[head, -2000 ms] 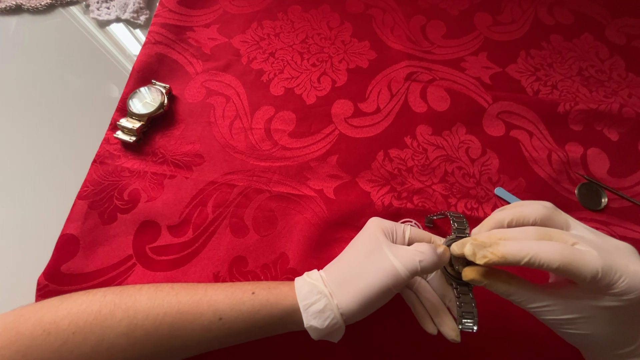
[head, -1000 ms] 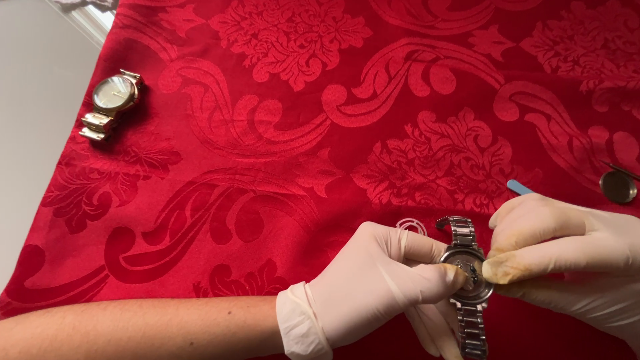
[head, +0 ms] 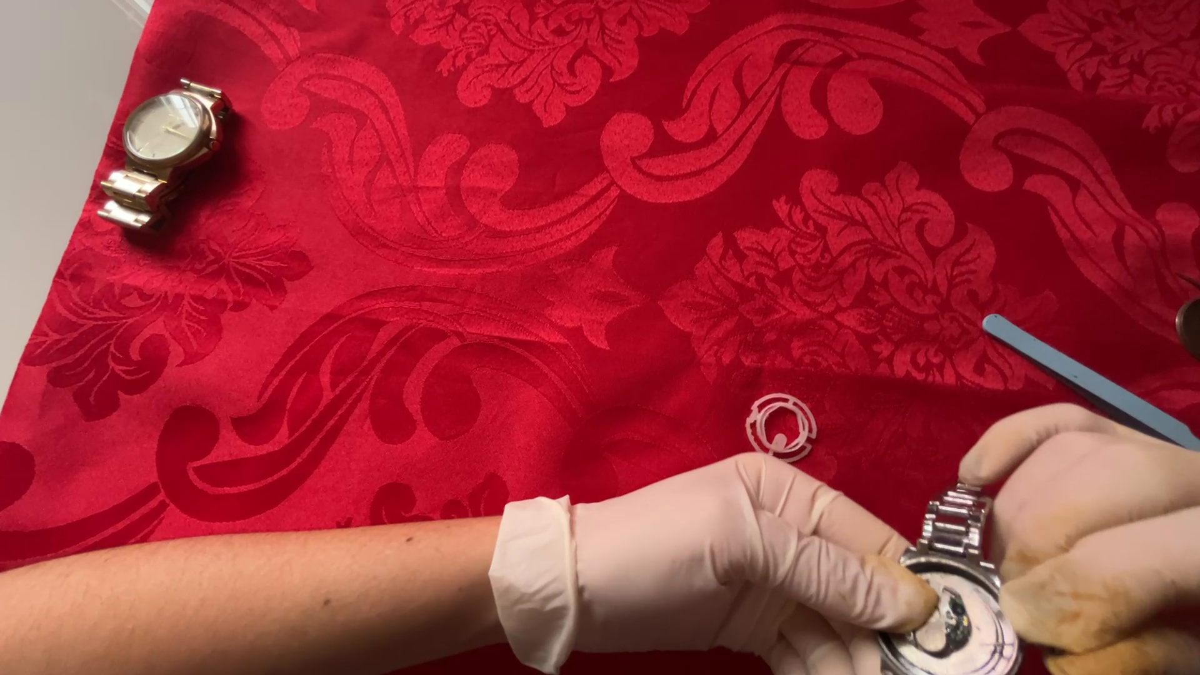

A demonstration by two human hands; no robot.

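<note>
A silver metal wristwatch (head: 966, 609) lies at the lower right with its back off and the movement showing. My left hand (head: 741, 562), in a pale glove, grips the case from the left, its thumb on the movement. Gloved as well, with brownish stains on the fingers, my right hand (head: 1097, 534) holds the case and the bracelet from the right. Above my left hand, a white plastic movement ring (head: 781, 427) rests on the cloth. Blue-grey tweezers (head: 1087, 375) stick out from behind my right hand.
A gold-coloured wristwatch (head: 169, 131) lies at the upper left, near the edge of the patterned red cloth (head: 450, 234). A round metal piece (head: 1189, 326) is cut off by the right border.
My left thumb has shifted on the case, and more of the open watch back shows than two seconds ago. The view has moved closer to the hands.
</note>
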